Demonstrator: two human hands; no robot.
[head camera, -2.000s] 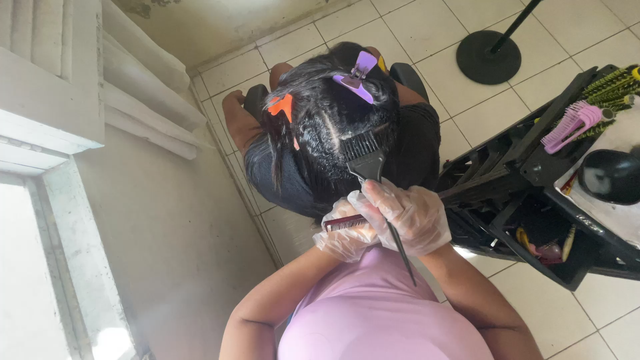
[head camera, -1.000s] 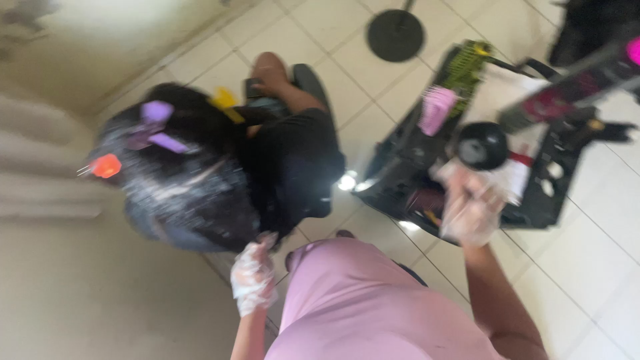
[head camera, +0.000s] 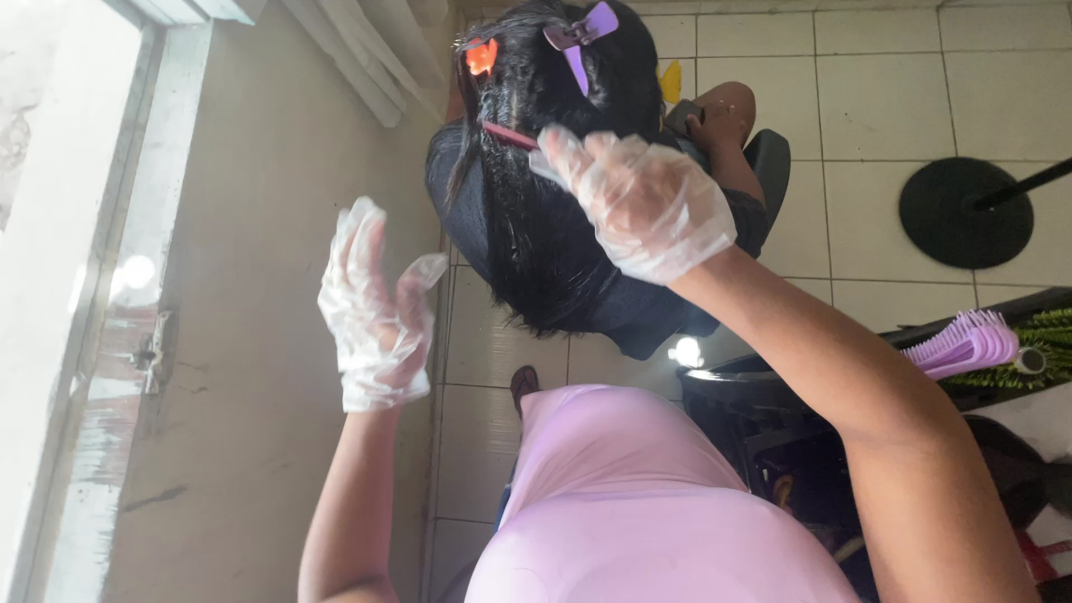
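Note:
My right hand, in a clear plastic glove, holds a dark red comb against the dark hair of a seated person. Raised to the left of the hair is my left hand, also gloved, with fingers apart and nothing in it. A purple hair clip and an orange claw clip sit in the hair, and a yellow clip shows at its right side. Whitish product is on the strands near the orange clip. No tint brush shows in either hand.
A wall and a window frame run along the left. At the lower right stands a black trolley with a pink hairbrush. A round black stand base rests on the tiled floor.
My right hand has gone from the trolley to the hair and now holds the comb there. My left hand has come up, open, beside the hair. The view has turned back toward the wall.

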